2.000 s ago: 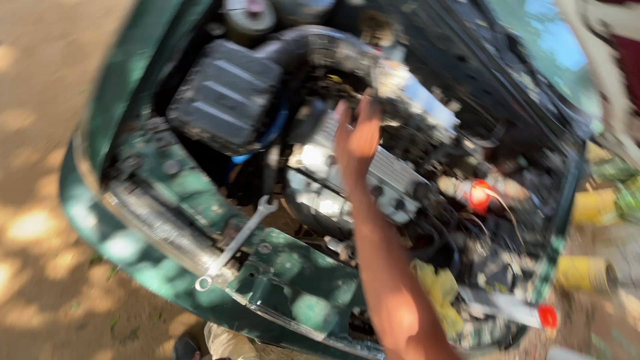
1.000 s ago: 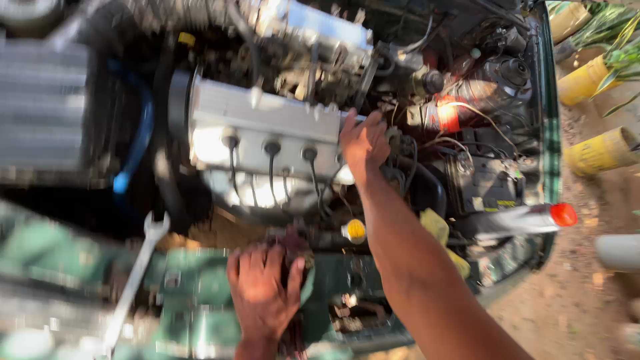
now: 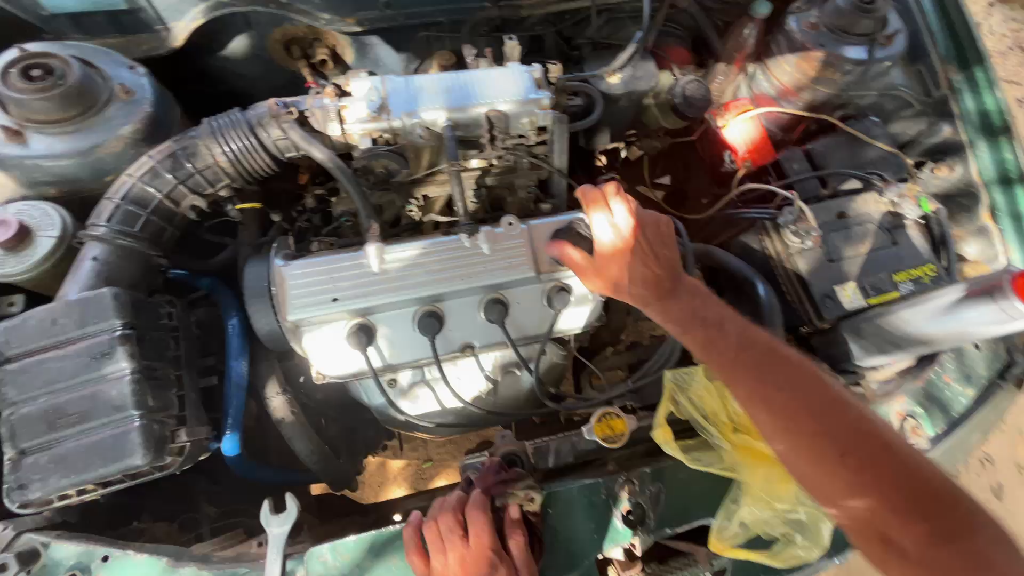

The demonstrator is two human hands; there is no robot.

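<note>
My right hand (image 3: 628,244) has its fingers around the black oil filler cap (image 3: 573,240) at the right end of the silver engine valve cover (image 3: 416,276). Whether the cap turns cannot be told. My left hand (image 3: 472,532) rests at the front crossmember, on a dark, dirty rag (image 3: 504,484); its fingers are partly cut off by the bottom edge. Black spark plug leads (image 3: 430,322) run from the cover's front. A yellow-labelled radiator cap (image 3: 610,427) sits between the hands, on the radiator. An open-ended wrench (image 3: 278,524) lies on the green front panel to the left.
A black air filter box (image 3: 96,392) and ribbed intake hose (image 3: 192,168) fill the left side. On the right are a battery (image 3: 864,256), a silver bottle with a red cap (image 3: 936,316), a red-labelled bottle (image 3: 744,136), loose wires and a yellow plastic bag (image 3: 744,472).
The left hand, out of view two seconds ago, is at the front crossmember. The right hand has moved from above the valve cover onto its right end. The view has come closer.
</note>
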